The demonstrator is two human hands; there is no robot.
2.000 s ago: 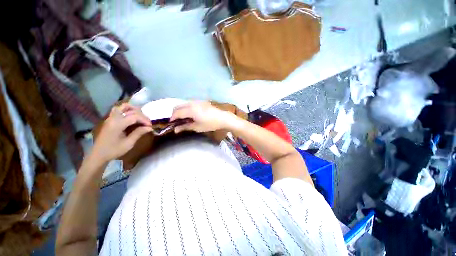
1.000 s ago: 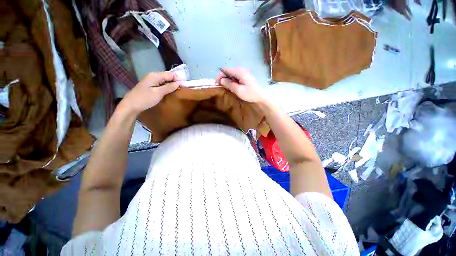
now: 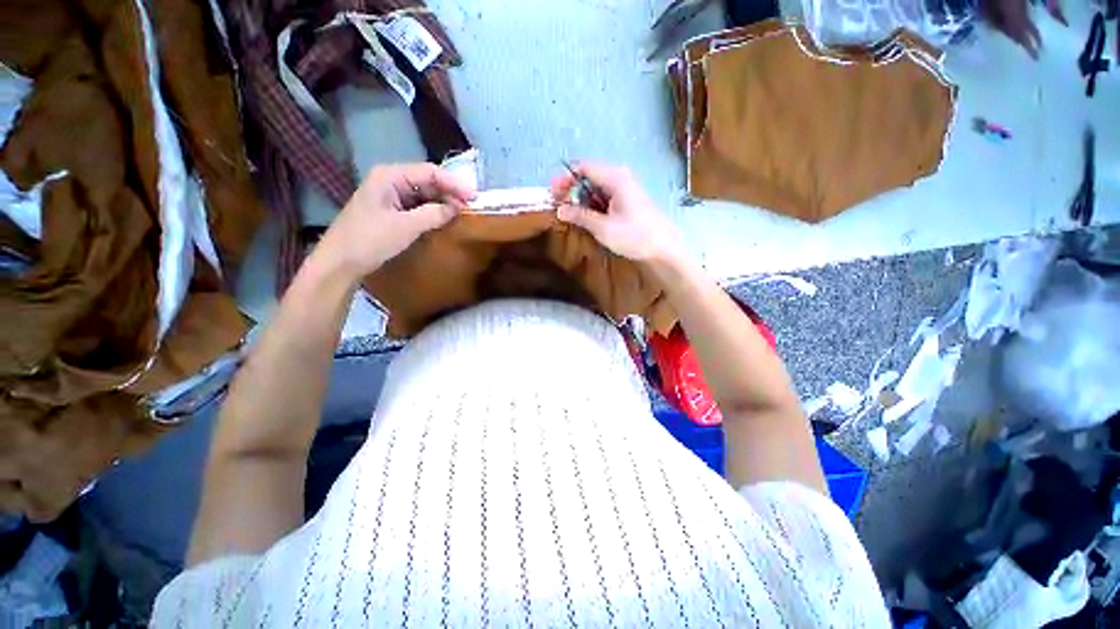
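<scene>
A brown garment piece (image 3: 430,273) lies at my waist, its top edge stretched between my hands. A narrow white seam edge (image 3: 510,199) runs along that top edge. My left hand (image 3: 399,221) pinches the left end of the edge. My right hand (image 3: 618,211) pinches the right end and also holds small dark thread snips (image 3: 581,181), their points showing above the fingers and the rest hidden in the hand. A small white tag-like piece (image 3: 459,172) stands by my left fingertips.
Stacked brown panels (image 3: 817,129) lie on the pale table (image 3: 553,74). Plaid strips (image 3: 289,135) with labels (image 3: 412,41) hang left of centre. A large brown pile (image 3: 74,234) is at far left. A red container (image 3: 690,378), blue bin (image 3: 841,473) and white scraps (image 3: 909,381) are below right.
The brown piece, folded up between my hands at first, is now opened with its white-edged side stretched out and raised away from my body. The snips' points show more clearly. The view has shifted left.
</scene>
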